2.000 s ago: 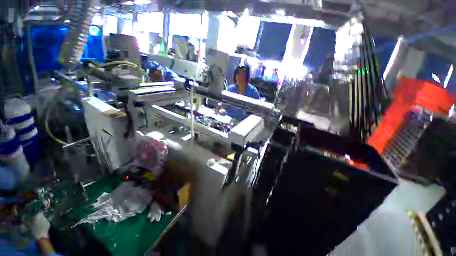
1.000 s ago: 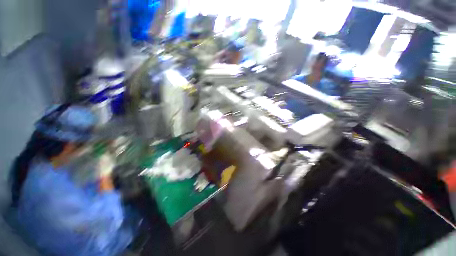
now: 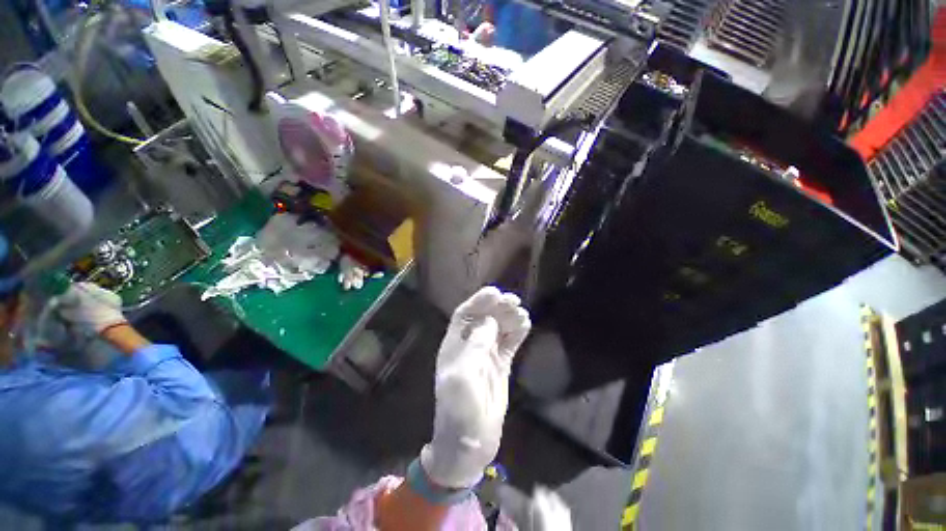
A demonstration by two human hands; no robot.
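Note:
My left hand [image 3: 480, 379], in a white glove with a blue-green wristband, is raised at the lower centre. Its fingers are loosely curled and I see nothing in it. My right hand [image 3: 550, 512] shows only as a blurred white glove cut off by the bottom edge, right of the left forearm. Black trays [image 3: 716, 259] with yellow markings stand tilted in view to the right of my left hand. The top one is open and holds a green board with silver parts [image 3: 770, 166] over red liner. Neither hand visibly touches the trays.
A person in a blue smock [image 3: 114, 425] sits at left, gloved hands by a circuit board [image 3: 135, 259]. A green-matted bench [image 3: 306, 327] bears a white heap [image 3: 275, 254]. A pink fan [image 3: 314, 145], a conveyor [image 3: 456, 62] and yellow-black floor tape [image 3: 645, 456] also show.
The view has swung back right and tilted downward. My left hand has come into view at the lower centre, and part of my right hand shows at the bottom edge.

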